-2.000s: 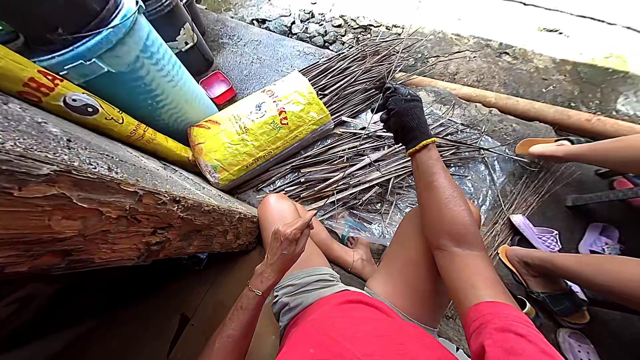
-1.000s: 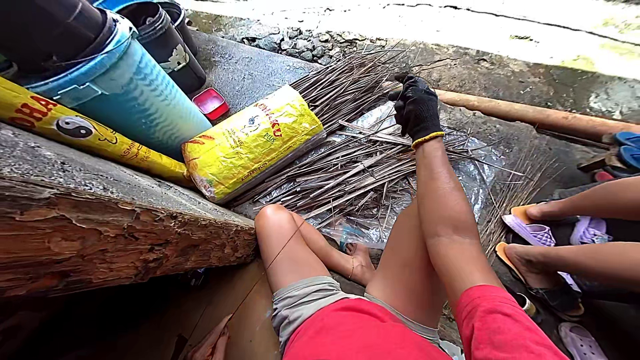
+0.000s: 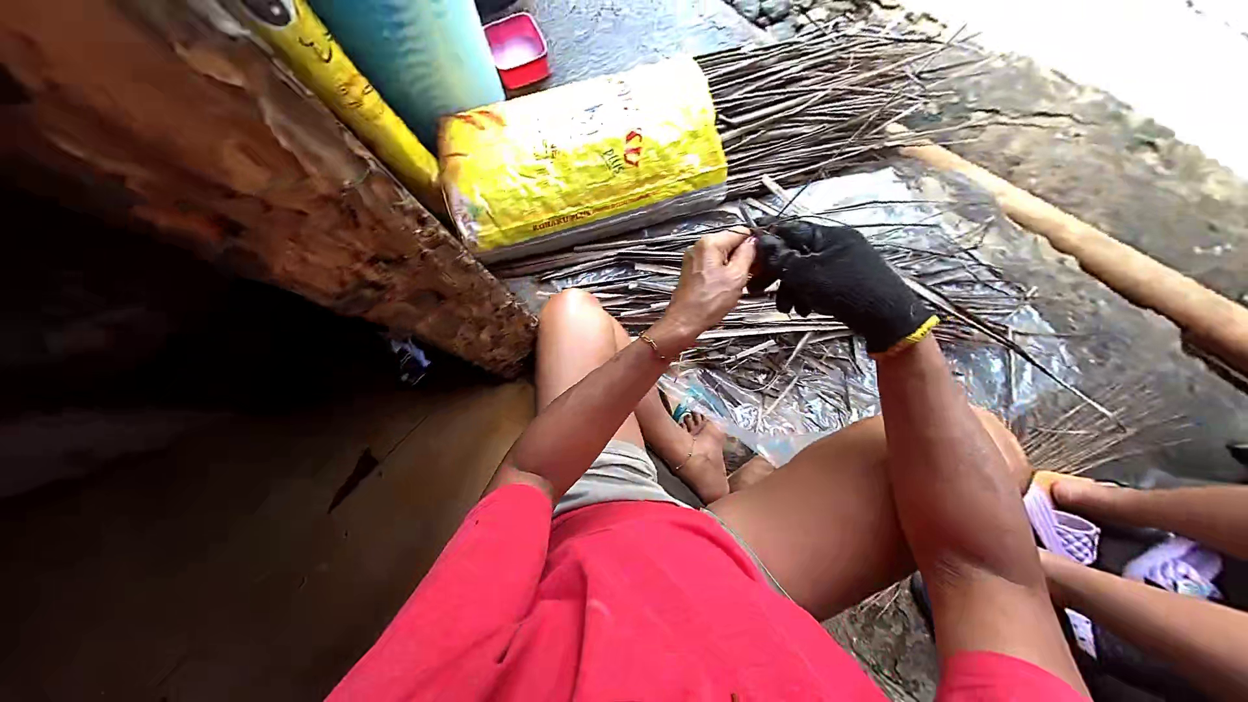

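My bare left hand [image 3: 714,278], with a thin bracelet at the wrist, meets my right hand [image 3: 843,280] above a heap of dry brown sticks [image 3: 624,268]. The right one wears a black knit glove with a yellow cuff. Both hands pinch at thin dark strands where they meet; which hand grips which strand is hard to tell. A long thin stick [image 3: 1019,353] slants down to the right from behind the glove. More sticks [image 3: 819,97] lie in a thick bundle beyond. A yellow printed package [image 3: 585,151] rests on the heap's left side.
Clear plastic sheeting [image 3: 1038,336] lies under the sticks. A wooden pole [image 3: 1092,234] runs along the right. At the left are a rough wooden slab [image 3: 390,244], a blue bucket [image 3: 409,58] and a red container [image 3: 517,51]. Another person's legs [image 3: 1150,595] and purple clogs [image 3: 1068,531] are at lower right.
My left hand has come up from the lower left edge to meet the gloved right hand over the sticks. The view has shifted and tilted.
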